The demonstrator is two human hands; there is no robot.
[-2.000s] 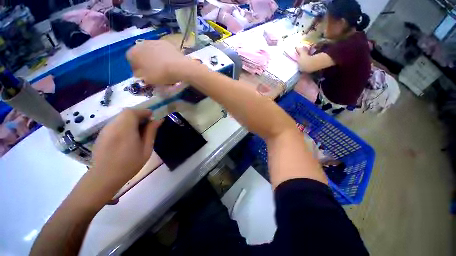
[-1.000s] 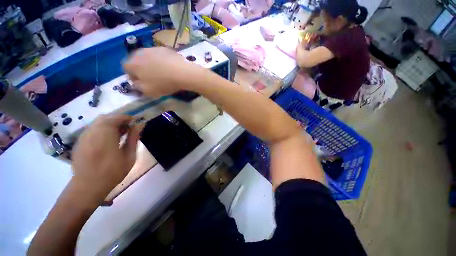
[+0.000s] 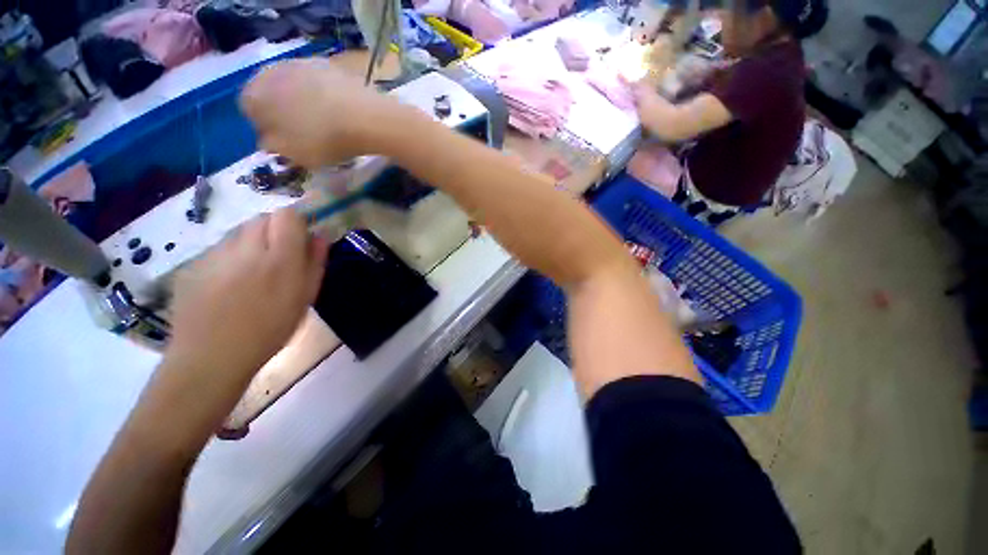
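The white sewing machine head (image 3: 228,201) lies across the table, with small metal thread guides (image 3: 271,177) on it. My right hand (image 3: 309,114) is raised above the head near these guides, its fingers curled and blurred. My left hand (image 3: 249,284) is in front of the head with its fingertips pinched together, and it hides the needle area. No thread or cloth can be made out in either hand. The black cloth pad (image 3: 374,295) lies on the machine bed, right of my left hand.
A blue openwork basket (image 3: 758,309) holding cloth stands at the right below the table. A person in a dark red top (image 3: 748,130) sits beyond it, near pink pieces (image 3: 531,100). A blue trough (image 3: 163,125) runs behind the machine. A white board (image 3: 542,428) is below the table edge.
My right hand has moved slightly up and left in the picture. My left hand has moved up and right, its fingertips closer together. The view has shifted slightly.
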